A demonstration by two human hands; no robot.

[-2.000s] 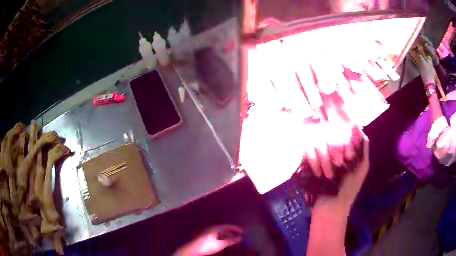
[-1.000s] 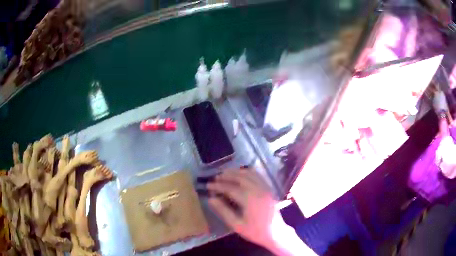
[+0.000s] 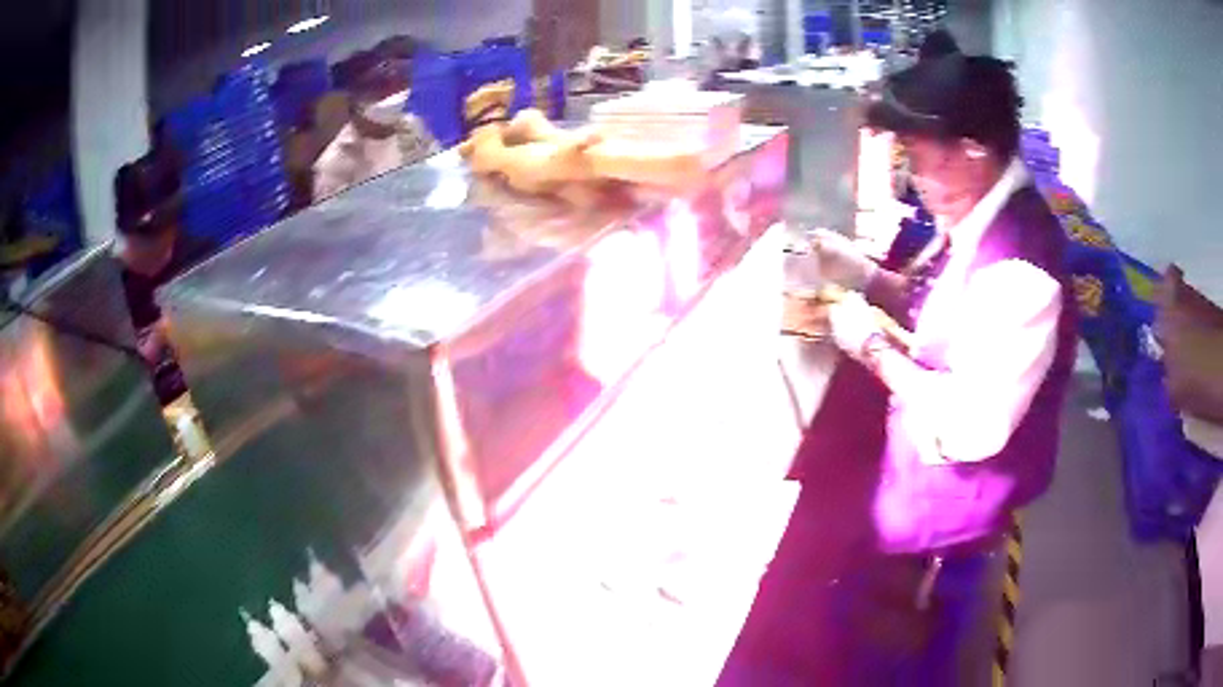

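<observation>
Neither of my hands is in the picture. Nearest in front of me, several white squeeze bottles with pointed nozzles [image 3: 298, 636] stand at the bottom left, by the metal cabinet [image 3: 503, 423]. The bottom edge of the picture cuts them off. A brightly lit white work surface [image 3: 671, 517] runs along the cabinet's right side. A few small marks or pieces show on it, too washed out to tell.
The green conveyor belt [image 3: 175, 591] lies at the lower left. Tan parts [image 3: 577, 154] and a pale stack [image 3: 667, 124] sit on the cabinet top. A person [image 3: 986, 362] works at right. Other people are behind at left. Blue crates [image 3: 225, 161] are stacked beyond.
The view has swung up and to the right. My hands, the cardboard pad, the phone, the red packet and the pile of tan legs have left the picture.
</observation>
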